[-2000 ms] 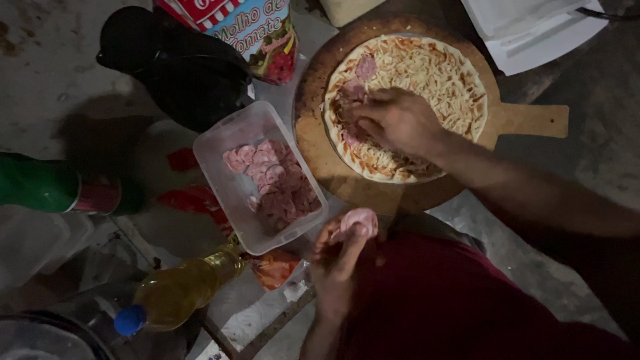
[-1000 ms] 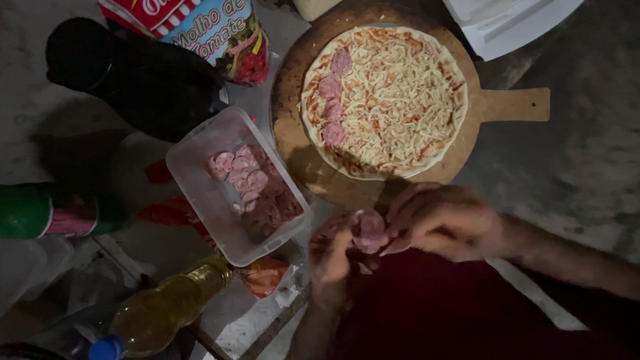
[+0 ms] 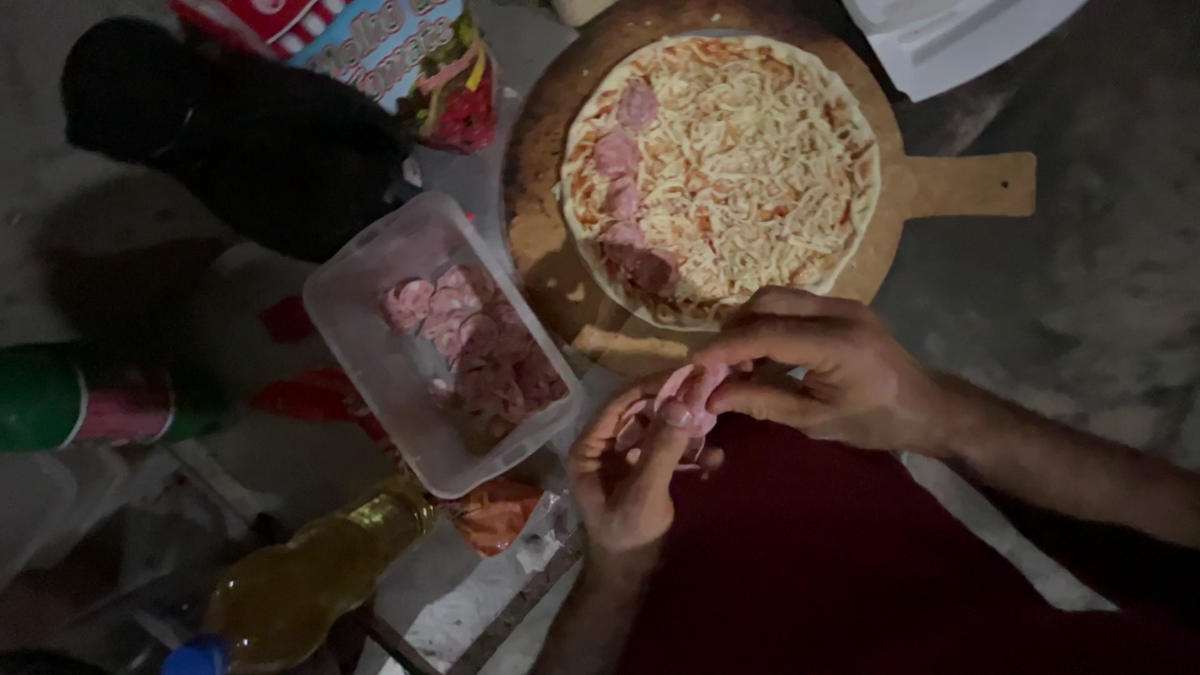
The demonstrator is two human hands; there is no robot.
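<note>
My left hand [image 3: 628, 469] holds a small bunch of thin pink sausage slices [image 3: 689, 403] just below the board's lower edge. The thumb and fingertips of my right hand [image 3: 825, 370] pinch a slice at the top of that bunch. Above my hands, a round uncooked pizza [image 3: 750, 178] with shredded cheese and red sauce lies on a round wooden board with a handle [image 3: 975, 186]. Several sausage slices [image 3: 619, 197] form a line down the pizza's left side. Left of my hands is a translucent plastic container [image 3: 361, 375] with more slices [image 3: 497, 347] inside.
A black rounded vessel [image 3: 272, 150] and a tomato sauce pouch [image 3: 394, 56] are at upper left. A green bottle [image 3: 37, 398] lies in view at far left. An oil bottle [image 3: 300, 581] with a blue cap is at lower left. A white tray or lid [image 3: 956, 37] is at upper right.
My right hand was over the pizza's left side two seconds ago; it has since come down to the slices in my left hand. The line of slices on the pizza is now uncovered.
</note>
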